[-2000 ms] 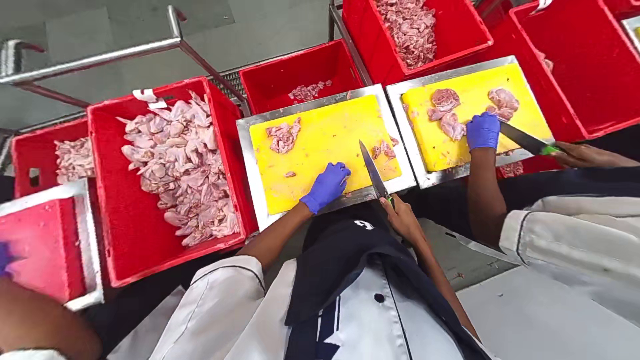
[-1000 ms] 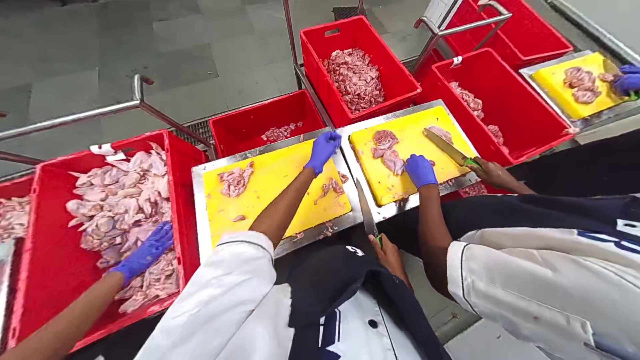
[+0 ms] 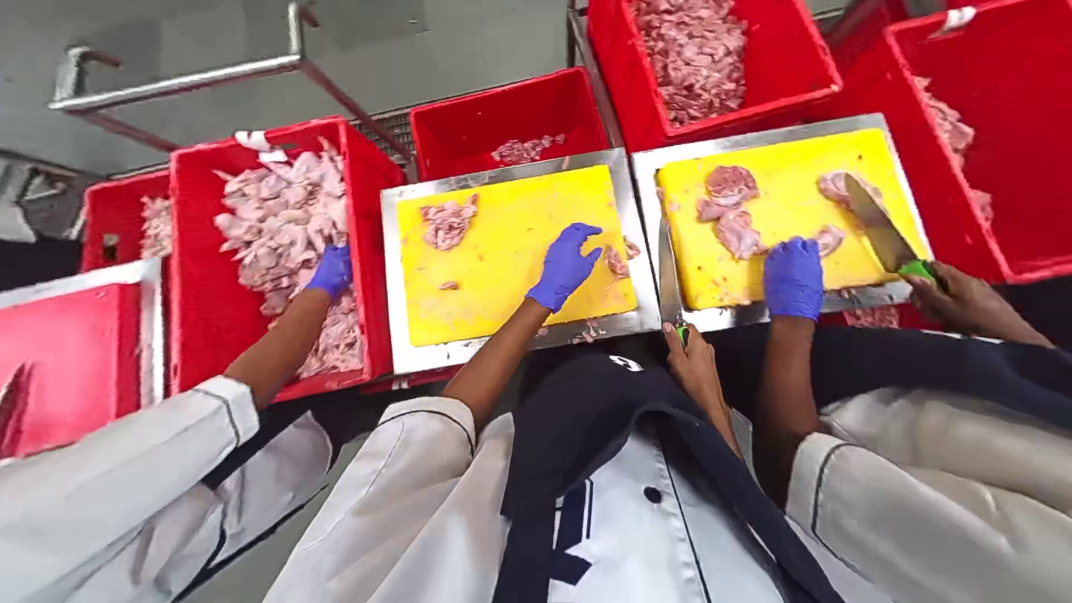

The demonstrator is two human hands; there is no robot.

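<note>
My left hand (image 3: pixel 568 266), in a blue glove, hovers over or rests on the right part of a yellow cutting board (image 3: pixel 502 285), fingers apart and holding nothing. Just right of it lie small meat pieces (image 3: pixel 617 261). A larger piece of raw meat (image 3: pixel 449 222) is at the board's upper left, with a small scrap (image 3: pixel 450 286) below it. My right hand (image 3: pixel 693 364), bare, grips the green handle of a knife (image 3: pixel 667 276), whose blade points away over the gap between my board and the neighbouring one.
A co-worker's gloved hand (image 3: pixel 332 270) reaches into the red crate of chicken pieces (image 3: pixel 364 167) at left. At right, another co-worker's gloved hand (image 3: pixel 793 276) and knife (image 3: pixel 875 222) are over a second yellow board (image 3: pixel 796 180). More red crates (image 3: pixel 511 109) stand beyond, beside metal rails (image 3: pixel 184 81).
My left hand has moved back from the far edge of the board to near the small pieces at its right. The view has swung noticeably. The right co-worker's knife blade has shifted over meat.
</note>
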